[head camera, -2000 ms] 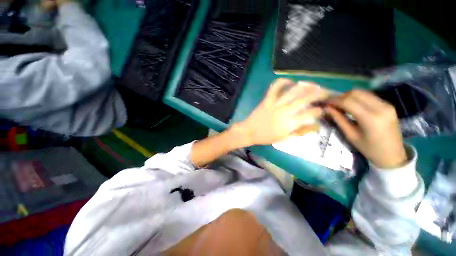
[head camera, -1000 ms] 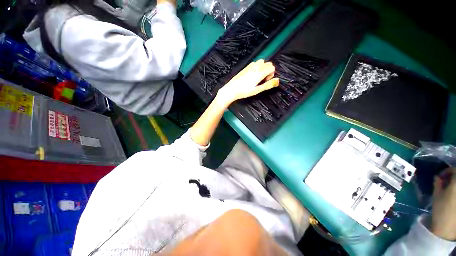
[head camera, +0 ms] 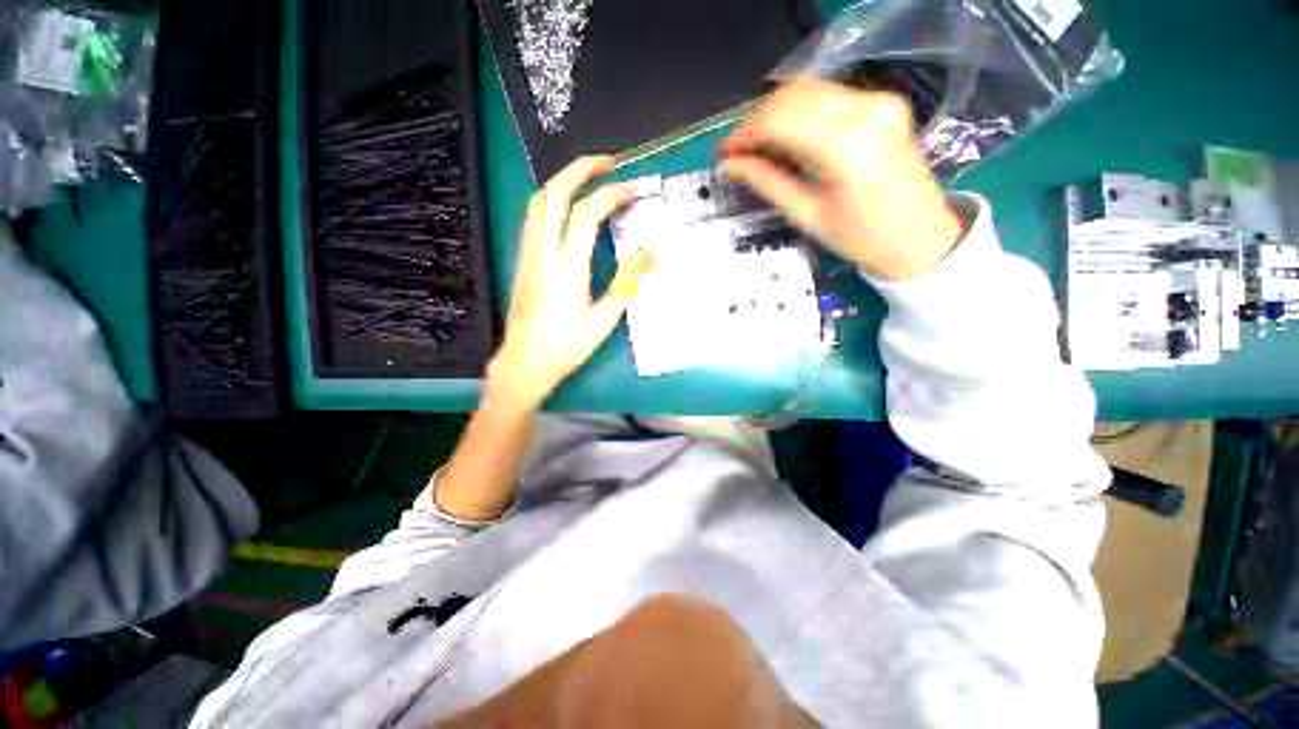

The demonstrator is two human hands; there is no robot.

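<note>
The silver-white assembly fixture (head camera: 720, 296) lies flat on the green bench directly before me, with small blocks and dark holes on top. My left hand (head camera: 570, 278) is at its left edge, fingers curved over the upper left corner, with a yellowish cover on the thumb. Whether it holds a small part cannot be told. My right hand (head camera: 841, 171) is above the fixture's upper right side, thumb and index finger close together; it is blurred, and anything between the fingertips cannot be made out.
The black parts tray (head camera: 655, 64) with silver pieces is beyond the fixture, beside a clear plastic bag (head camera: 997, 71). Long trays of dark cables or rods (head camera: 392, 214) stand left. A second fixture (head camera: 1161, 278) is right. Another person's grey sleeve (head camera: 86, 442) is far left.
My left hand has moved from the long cable tray to the fixture. My right hand has moved from near the plastic bag to above the fixture. The view has turned.
</note>
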